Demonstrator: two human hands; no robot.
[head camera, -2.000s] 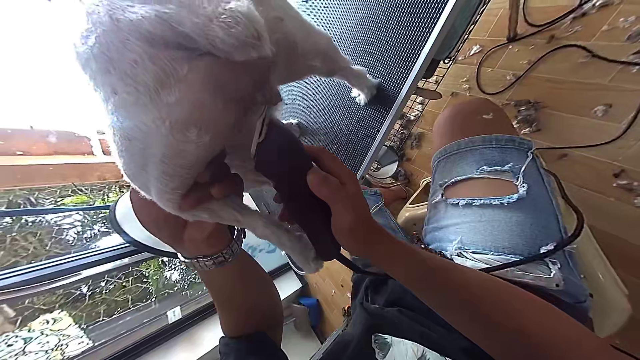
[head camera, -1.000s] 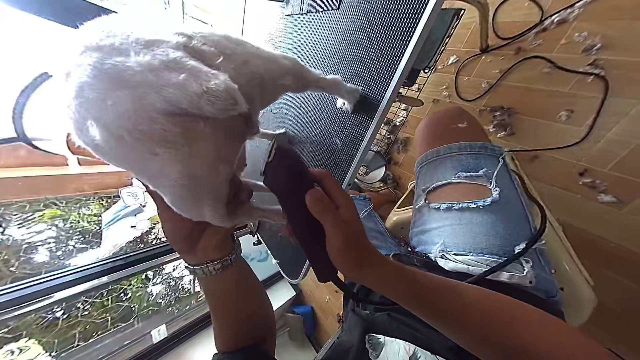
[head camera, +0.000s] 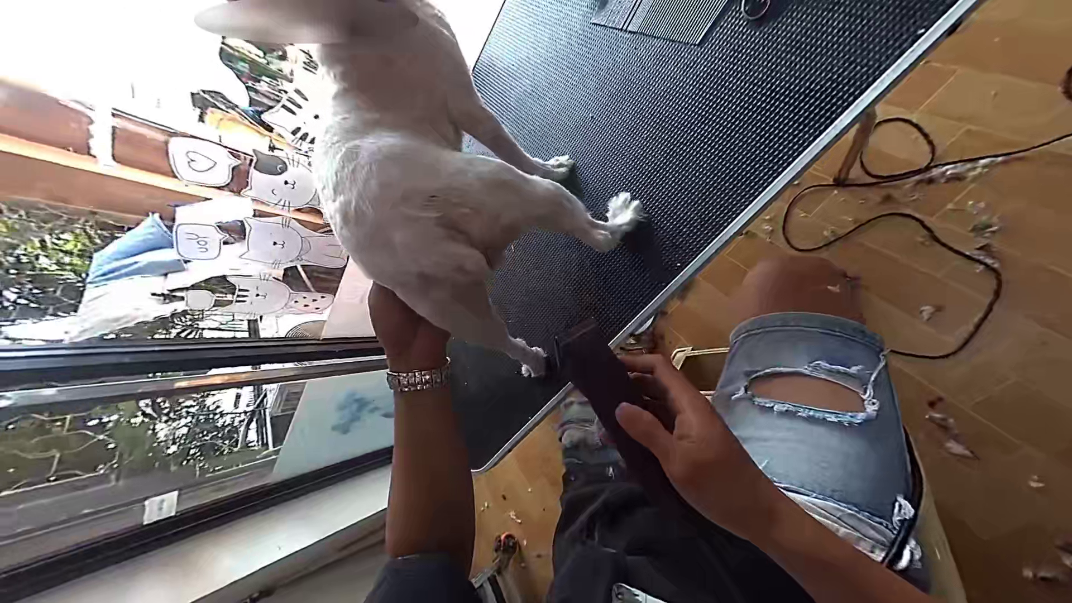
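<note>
A dog with a short white coat (head camera: 419, 193) stands on a black textured grooming table (head camera: 712, 117), its hind end toward me. My left hand (head camera: 406, 331), with a metal bracelet at the wrist, lies against the dog's rear from below; its fingers are partly hidden behind the body. In my right hand (head camera: 687, 427) is a dark corded electric clipper (head camera: 607, 377). The clipper's head is at the table's edge, close beside a hind paw (head camera: 529, 358); whether they touch I cannot tell.
A window with a dark frame (head camera: 193, 360) and cat-shaped stickers (head camera: 280, 243) runs along the left. The table's metal edge (head camera: 754, 209) slants past my denim-covered knee (head camera: 812, 394). A black cord (head camera: 904, 218) and hair tufts lie on the tiled floor.
The hind leg that was raised by my left hand two seconds ago is now down on the table. The clipper has moved away from the dog's inner leg. The view has shifted.
</note>
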